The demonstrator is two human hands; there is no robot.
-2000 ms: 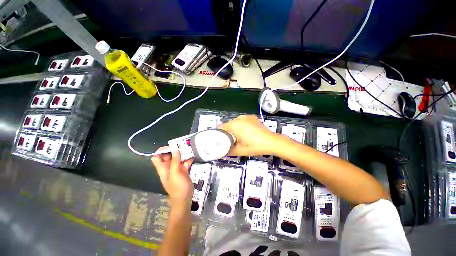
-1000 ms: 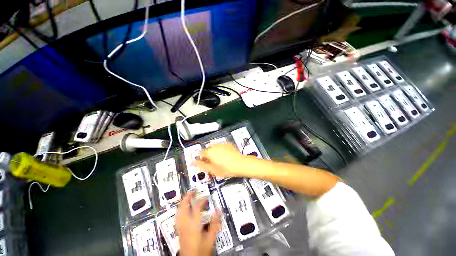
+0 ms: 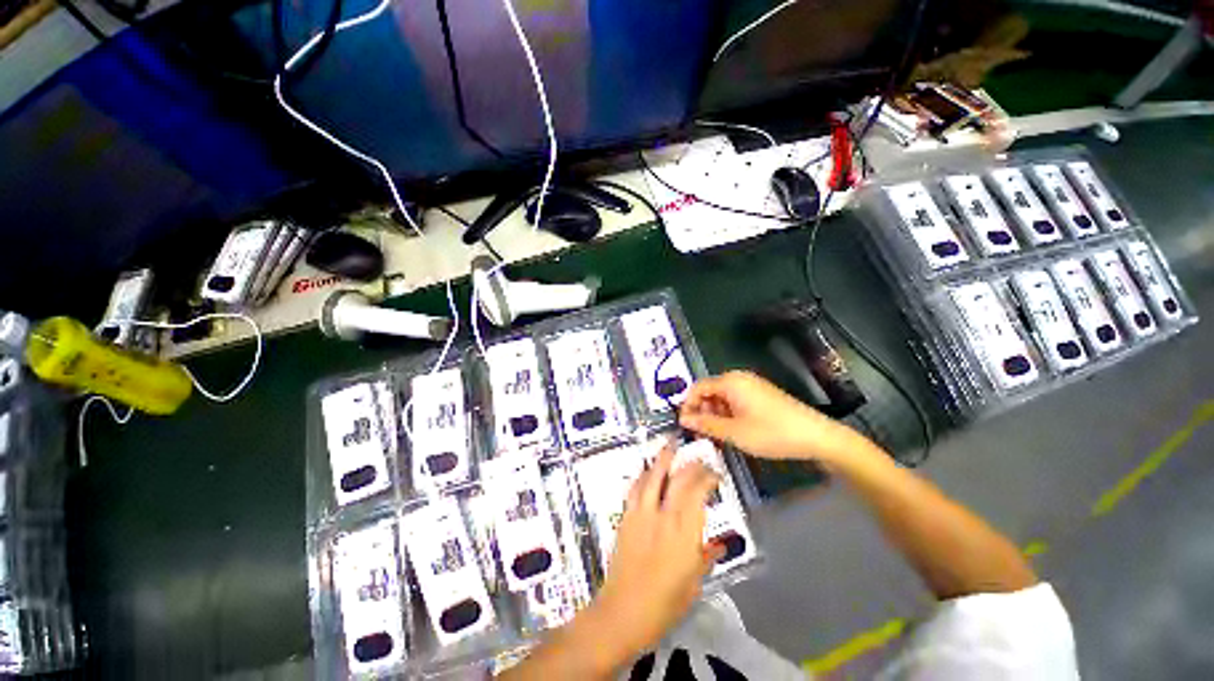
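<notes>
A clear blister tray [image 3: 316,532] holds two rows of white electronic units [image 3: 356,439] with black print and dark ovals. One unit [image 3: 523,522] in the front row lies over another labelled white piece. My left hand [image 3: 655,532] is over the front row's right part, palm down, covering parts of the units there; whether it grips one is hidden. My right hand [image 3: 752,415] is at the tray's right side, its fingertips pinched on a thin dark cord [image 3: 676,357] that crosses the back right unit. The fingertips of both hands are close together.
Two white barcode scanners [image 3: 386,319] [image 3: 539,295] lie behind the tray, a black scanner [image 3: 828,366] to its right. Full stacked trays [image 3: 952,379] stand at right, more at the left edge. A yellow bottle [image 3: 113,369] lies left. Mice [image 3: 570,216] and paper [image 3: 719,200] are on the ledge.
The white scanner and the unit from my hands are put down. The view has turned right. Since one second ago, both hands have moved to the tray's right side.
</notes>
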